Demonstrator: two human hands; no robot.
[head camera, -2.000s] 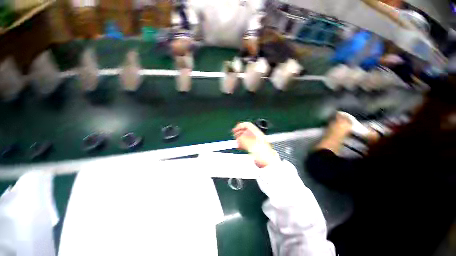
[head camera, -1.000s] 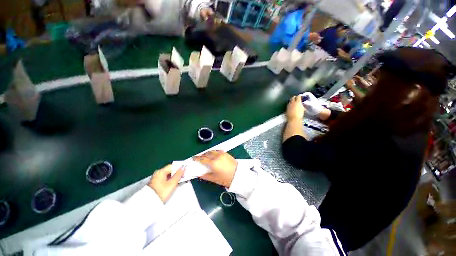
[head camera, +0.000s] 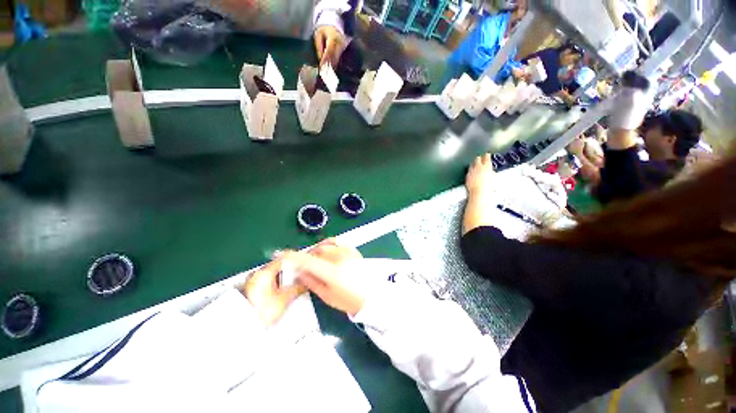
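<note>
My left hand (head camera: 269, 292) and my right hand (head camera: 332, 276) meet over the near belt edge. My left hand holds a small white label strip (head camera: 288, 269); most of it is hidden by the fingers. My right fingers touch or cover it, and I cannot tell whether they grip it. Just beyond my hands, two round black discs with pale rims (head camera: 312, 217) (head camera: 352, 204) lie on the green belt. Two more discs (head camera: 110, 273) (head camera: 20, 314) lie at the left. White sheets (head camera: 327, 379) lie below my hands, partly under my sleeves.
Open upright boxes (head camera: 313, 98) stand along the far side, where another person's hand (head camera: 328, 42) touches one. A neighbour in black sits at the right by bubble wrap (head camera: 452, 242) with a dark pen (head camera: 519, 214). A dark plastic bag (head camera: 173, 28) lies at the far left.
My hands have closed together and the white piece shows less. The discs and some boxes have shifted left in view. A hand has come to a far box. The neighbour has leaned forward.
</note>
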